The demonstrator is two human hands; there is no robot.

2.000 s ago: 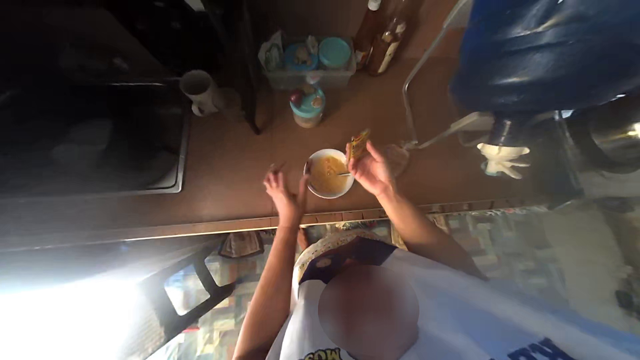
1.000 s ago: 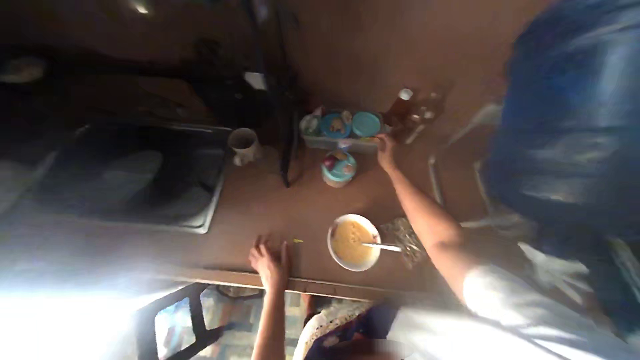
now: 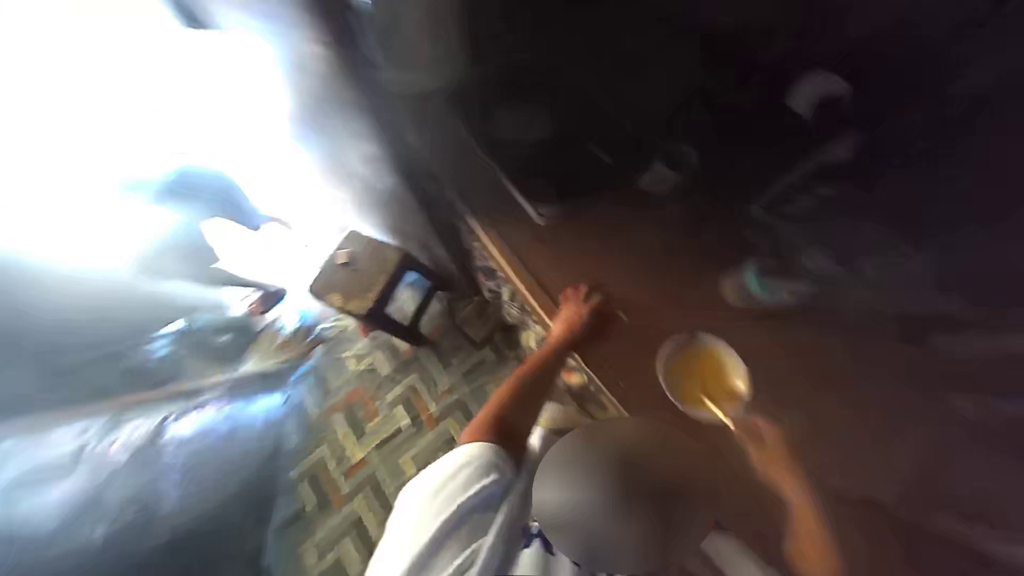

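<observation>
A white bowl of yellow liquid stands on the brown countertop near its edge. A utensil's handle slants out of the liquid over the rim. My right hand is at the end of that handle, beside the bowl, with its fingers closed around it; blur hides the finger detail. My left hand rests on the countertop to the left of the bowl, fingers spread, holding nothing that shows.
A blurred jar with a teal lid stands beyond the bowl. A dark stove or tray edge and a pale mug lie farther off. Left of the counter edge are a wooden-topped stool, patterned flooring and a blurred person.
My right hand has come back from the container of teal-lidded jars to the utensil in the bowl. My left hand stays on the countertop. The view has swung strongly to the left.
</observation>
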